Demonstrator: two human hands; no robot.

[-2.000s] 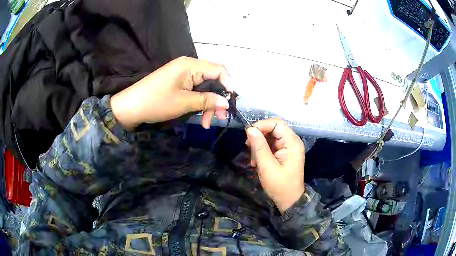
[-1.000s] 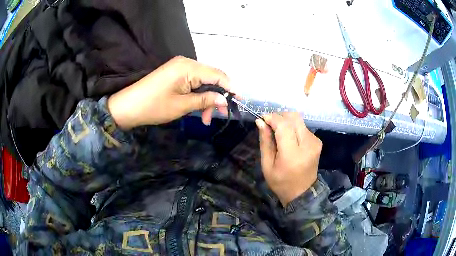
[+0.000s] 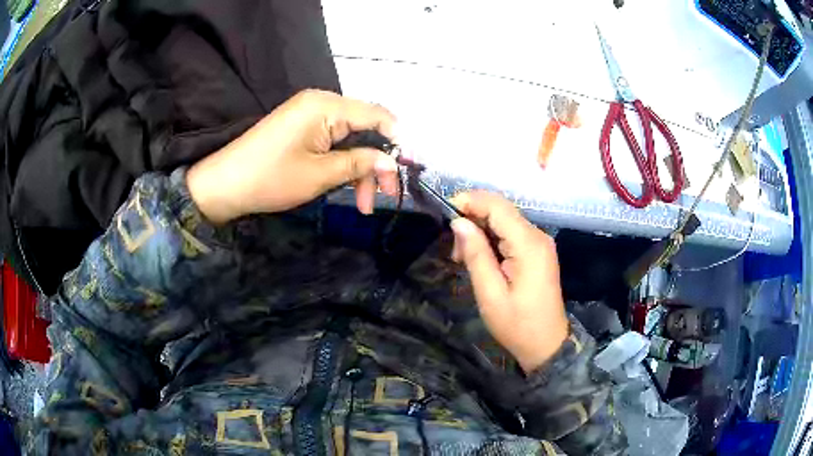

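The dark brown jacket point(image 3: 178, 80) lies gathered at the left, over the table and down its edge. My left hand point(image 3: 299, 160) pinches a dark edge of it between thumb and forefinger, with a tiny bright bit at the fingertips. A thin black cord point(image 3: 398, 200) hangs below these fingers. My right hand point(image 3: 513, 276) holds a slim, shiny tool, apparently tweezers point(image 3: 437, 197), between thumb and forefinger. Its tip points up-left at the small dark reddish piece beside my left fingertips. Whether the tip grips that piece is too small to tell.
Red-handled scissors point(image 3: 640, 151) and a small orange-handled tool point(image 3: 549, 142) lie on the white table point(image 3: 463, 98) at the right. A ruler-marked edge runs along its front. A cord hangs down at the far right. Red plastic point(image 3: 27, 316) shows at lower left.
Over the last second, my right hand has moved slightly left and down with the tool. My left hand has shifted slightly up and left, still pinching the dark edge.
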